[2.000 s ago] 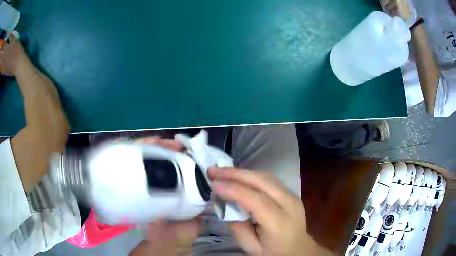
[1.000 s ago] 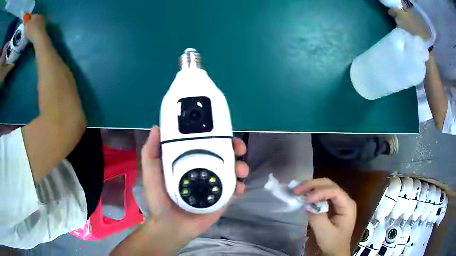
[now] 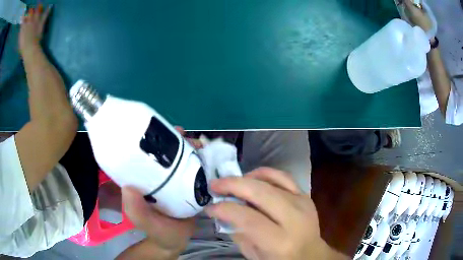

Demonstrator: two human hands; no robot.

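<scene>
A white bulb camera [image 3: 129, 139] lies tilted over my lap, its silver screw base [image 3: 85, 99] pointing up and left over the green table's edge. Its black lens window [image 3: 161, 141] faces up, and its round lens head [image 3: 201, 186] points right. My left hand [image 3: 160, 223] holds the camera from below, with fingertips showing behind it. My right hand [image 3: 271, 210], slightly blurred, holds a crumpled white wiping cloth [image 3: 222, 158] against the lens head end. Part of the cloth is hidden by my fingers.
The green table [image 3: 218, 66] spans the top. A translucent wash bottle [image 3: 386, 57] is at right, by another person's arm [image 3: 435, 66]. Another person's arm [image 3: 48, 101] rests at left. A carton with rows of cameras [image 3: 406, 213] is at lower right. A red stool [image 3: 96, 228] is at lower left.
The camera has turned from upright to tilted, screw base now up-left. My right hand has brought the cloth from the right onto the lens head. The left person's hand has moved.
</scene>
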